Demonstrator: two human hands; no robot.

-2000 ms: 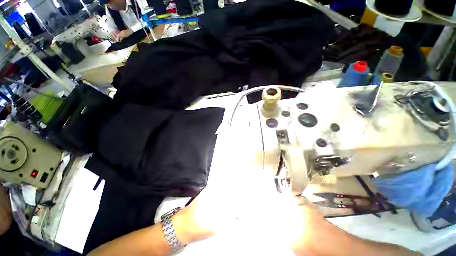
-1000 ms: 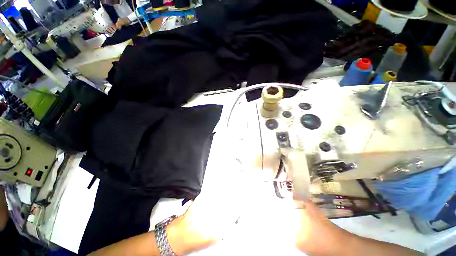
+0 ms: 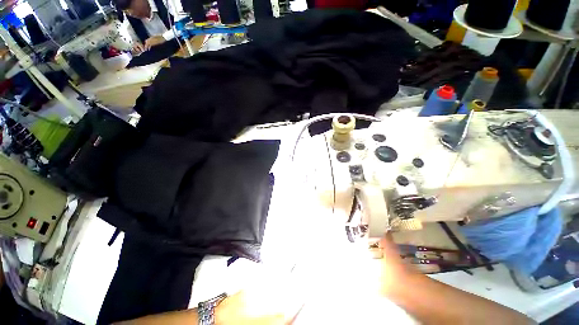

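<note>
The cream sewing machine (image 3: 470,171) stands at the right. Strong white glare covers its needle area and the work there, so no cloth or presser foot can be made out. My left hand (image 3: 257,308), with a metal watch at the wrist, lies at the bottom centre, its fingers lost in the glare. My right hand (image 3: 395,270) is just below the machine head, its fingers partly washed out. What either hand holds cannot be seen. Black garment pieces (image 3: 222,190) lie left of the machine.
A large black garment pile (image 3: 286,70) lies behind. A blue cloth (image 3: 517,235) hangs from the machine arm above slim dark tools (image 3: 438,255). Thread spools (image 3: 440,101) stand behind the machine. A cream motor box (image 3: 28,200) is at left. A person sits at the back left.
My left hand has moved slightly down. My right hand's fingers now reach a little higher beside the machine head. The view has shifted slightly. The black pieces look unmoved.
</note>
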